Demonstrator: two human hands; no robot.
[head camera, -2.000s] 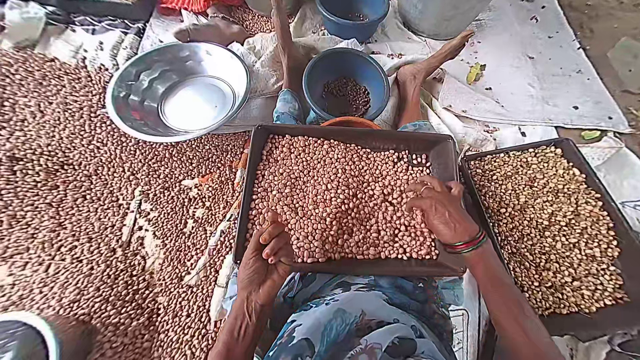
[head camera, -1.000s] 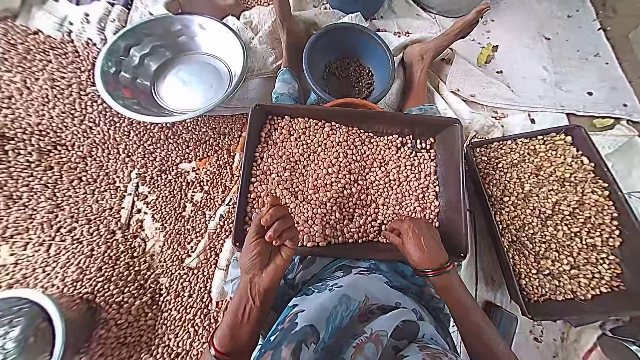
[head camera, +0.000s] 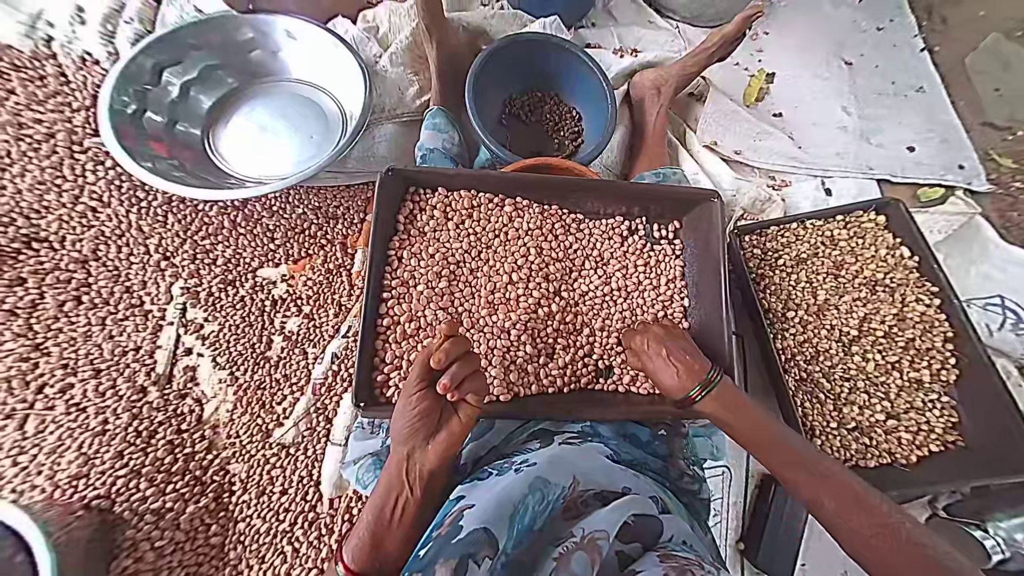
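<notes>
A dark rectangular tray (head camera: 552, 182) rests across my lap, with a layer of pinkish-brown nuts or beans (head camera: 520, 280) spread over most of it. At the tray's near left part is my left hand (head camera: 444, 384), palm turned up and fingers curled; whether anything is inside them cannot be seen. My right hand (head camera: 664, 358), with bangles at the wrist, touches the nuts near the tray's front right, fingertips bent down and partly hidden. Just beyond the tray stands a blue plastic bowl (head camera: 541, 56) holding some dark pieces, and an orange rim (head camera: 550, 166) shows between them.
A wide steel basin (head camera: 232, 104) stands at the back left beside a large spread of the same nuts (head camera: 104, 320). To the right lies a second dark tray (head camera: 988, 416) of yellowish-brown nuts (head camera: 856, 344). My bare feet extend over pale sacking (head camera: 840, 88).
Since two seconds ago my right hand has moved from over the nuts at the tray's right side toward its front edge. My left hand stays curled at the front left.
</notes>
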